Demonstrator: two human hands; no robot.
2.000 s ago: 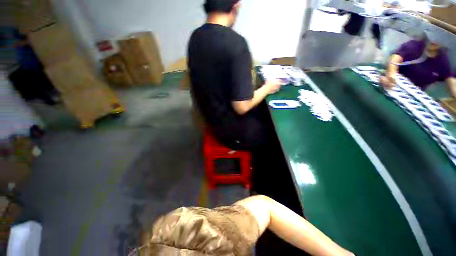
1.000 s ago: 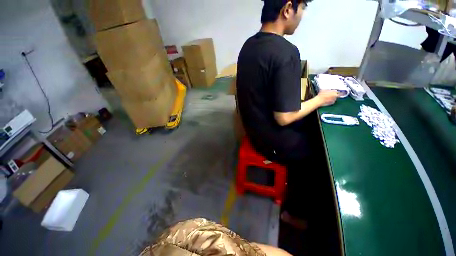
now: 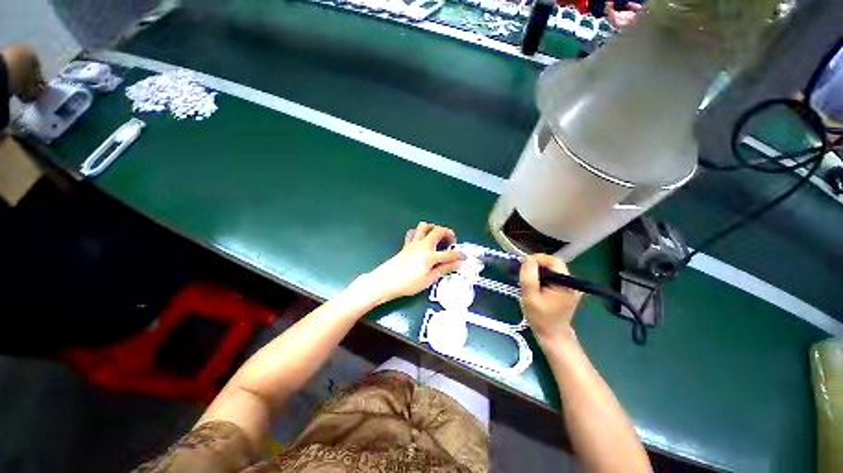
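Note:
Several white plastic frames (image 3: 504, 349) lie in a row on the green bench top, each a long loop with a round disc at its left end. My left hand (image 3: 427, 261) rests with its fingers on the left end of the farthest frame; whether it pinches a small part is hidden. My right hand (image 3: 547, 294) holds a black soldering iron (image 3: 592, 288) like a pen, its tip pointing left at the farthest frame near my left fingertips. The cloudy fume hood (image 3: 596, 175) hangs just beyond my hands.
The dark iron stand (image 3: 653, 263) is right of the hood, with a black cord (image 3: 760, 205) looping beyond. Small white parts (image 3: 173, 94) and a single frame (image 3: 113, 148) lie far left, near a neighbour's hand (image 3: 23, 72). A yellowish bag (image 3: 828, 406) is at the right edge.
The view has swung from the floor and the neighbour on the left to the bench in front of me. Both hands, the iron, the frames and the hood have come into view.

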